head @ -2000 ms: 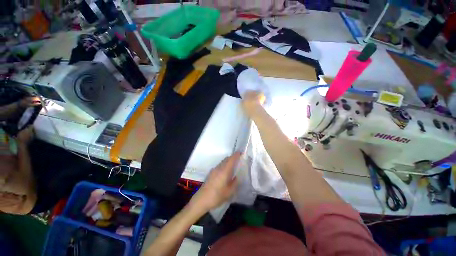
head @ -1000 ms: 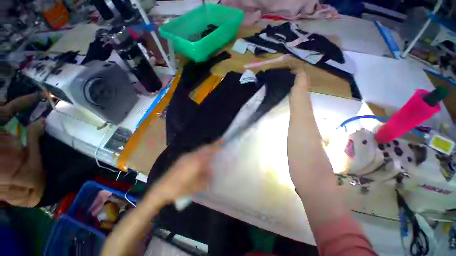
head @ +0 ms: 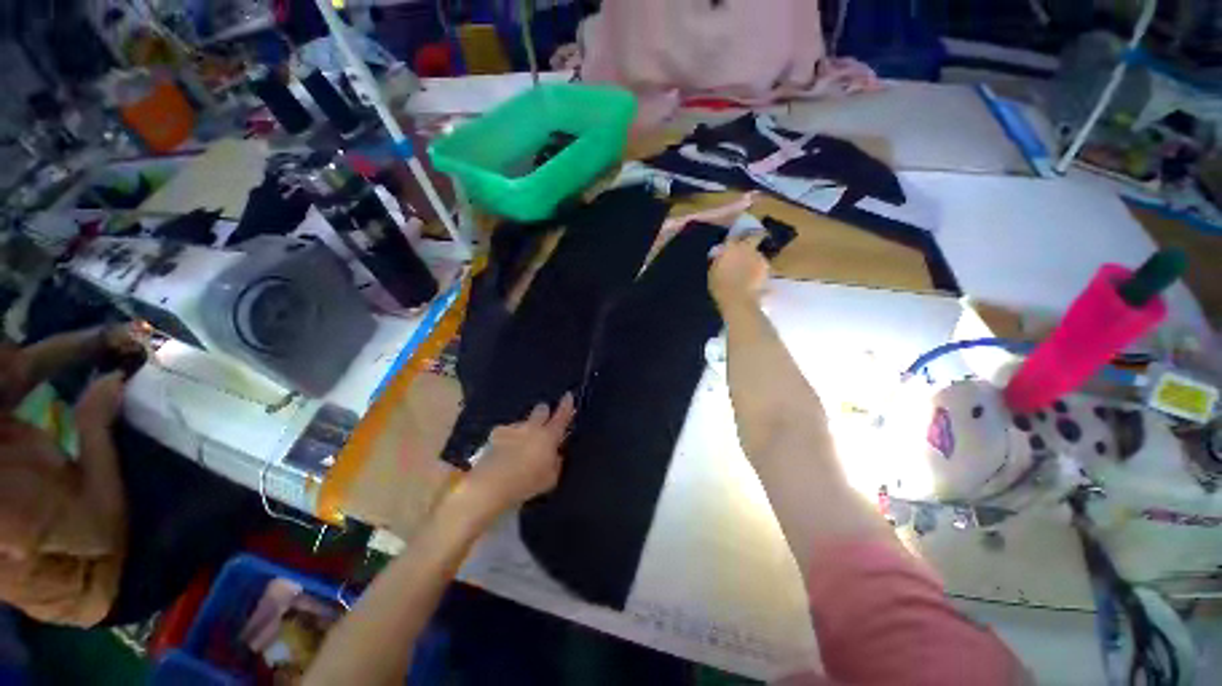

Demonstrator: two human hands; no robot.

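Two long black panels lie side by side on the table: the left black panel (head: 570, 288) and the right black panel (head: 630, 422), which reaches towards the table's front edge. My left hand (head: 520, 453) rests with fingers apart on the lower part of the black fabric, near the gap between the panels. My right hand (head: 740, 275) grips the upper end of the right panel, beside a small pale grey piece (head: 745, 231). Its fingertips are partly hidden.
A green basket (head: 536, 168) stands at the back left. Black and white pieces (head: 791, 161) lie at the back. The sewing machine (head: 978, 442), pink cone (head: 1088, 335) and black-handled shears (head: 1150, 643) are at right. Another person's arm (head: 94, 402) and a blue crate (head: 241, 610) are at left.
The black fabric now lies as two panels side by side, one moved right over the white table. The pale strip near my left hand no longer shows. My left hand has settled onto the fabric.
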